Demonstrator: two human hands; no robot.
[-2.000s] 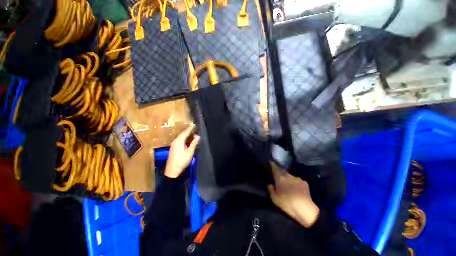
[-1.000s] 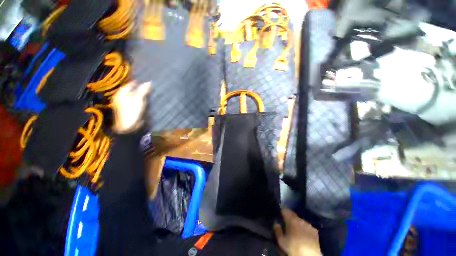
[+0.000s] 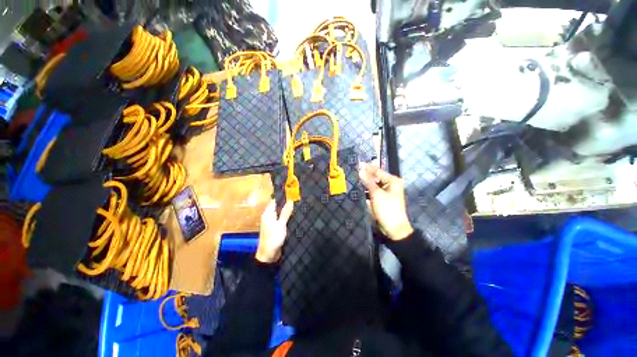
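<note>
A dark patterned bag body panel [image 3: 325,244] lies in front of me, its yellow handles [image 3: 312,139] up at the far end and two yellow tabs on its face. My left hand [image 3: 274,226] is at its left edge near the left tab, fingers against the edge. My right hand [image 3: 386,202] pinches its upper right edge with thumb and fingers. The panel's lower end is against my dark clothing. Under and behind it, more patterned panels [image 3: 249,136] with yellow handles lie on the brown-taped board [image 3: 241,202].
Piles of black panels [image 3: 63,226] with yellow handle bundles stand at the left. A smartphone [image 3: 189,214] lies beside them. Blue crates [image 3: 520,279] are below and right. The off-white sewing machine [image 3: 559,132] is at the right, with patterned material [image 3: 427,153] beside it.
The plain black piece in front of me is no longer seen; a patterned panel with handles is there. My left hand has come back from the left, and my right hand has moved up.
</note>
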